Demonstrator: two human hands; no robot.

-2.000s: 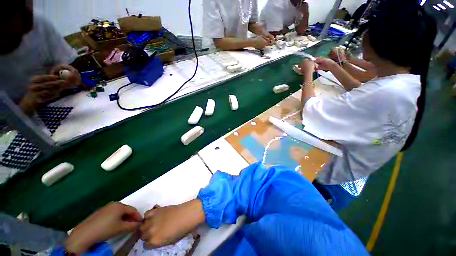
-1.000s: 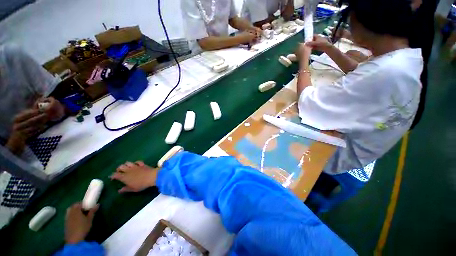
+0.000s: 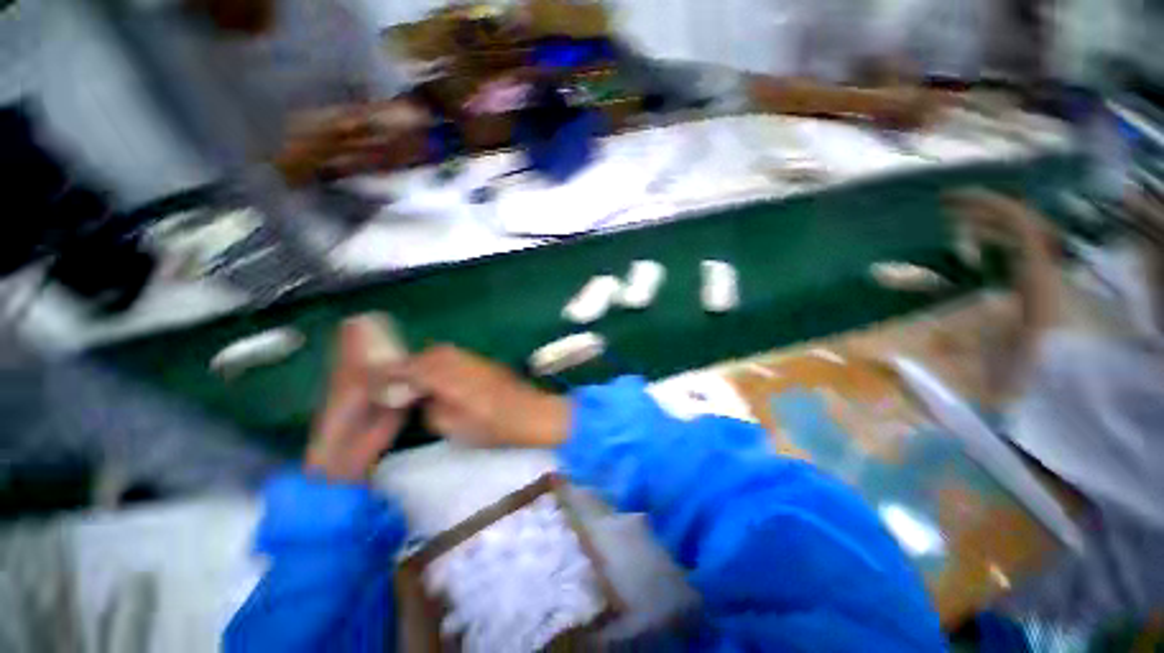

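Observation:
The frame is blurred. My left hand [image 3: 354, 406] holds a cream-white product housing [image 3: 379, 339] raised at the near side of the green belt. My right hand [image 3: 475, 393] meets it there, its fingertips at the housing's lower end. Whether a small piece is between the right fingers cannot be told. The brown cardboard parts box [image 3: 595, 545], full of small translucent white pieces [image 3: 517, 580], sits on the white bench just below my hands.
Several other housings lie on the conveyor belt [image 3: 485, 300], one [image 3: 567, 353] just beyond my right hand. A cardboard mat [image 3: 830, 402] with blue patches and a neighbour's arm [image 3: 1040, 274] are at right. A blue device [image 3: 562, 138] stands on the opposite bench.
The view has swung left. My left hand has lifted the housing from the belt. My right hand has left the belt and come to the housing.

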